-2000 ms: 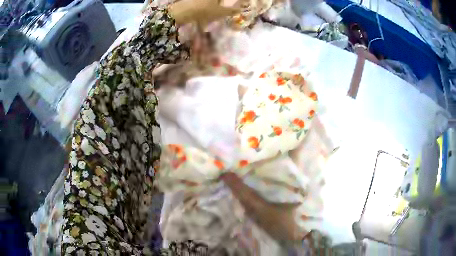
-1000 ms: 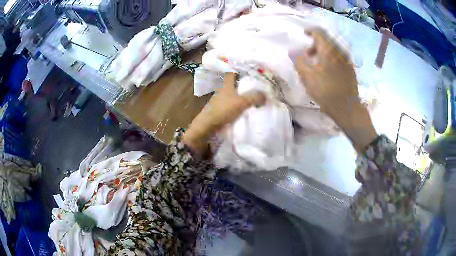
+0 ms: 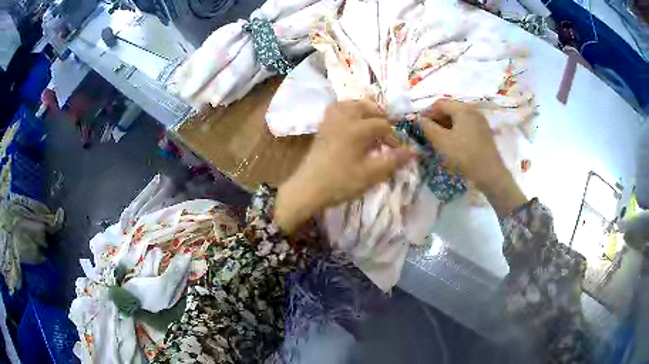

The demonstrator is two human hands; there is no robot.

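A gathered floral fabric bundle (image 3: 384,220) lies across the table in front of me, fanned out above and hanging at the table's front edge. A patterned tie strip (image 3: 442,178) is at its narrow middle. My left hand (image 3: 349,153) pinches at the gathered middle from the left. My right hand (image 3: 466,146) holds the tie strip from the right, fingers close to my left fingers. The fingertips partly hide the strip and any knot.
Another bundle (image 3: 220,64) with a patterned tie lies upper left, beside a brown board (image 3: 242,138). A floral bundle with a green tie (image 3: 125,301) is lower left. The machine's needle plate (image 3: 596,206) is right. A blue bin edge (image 3: 598,43) is upper right.
My hands have come together at the bundle's middle, where the patterned strip now shows. The bundle has turned and spread, showing more orange flowers and a gathered end below.
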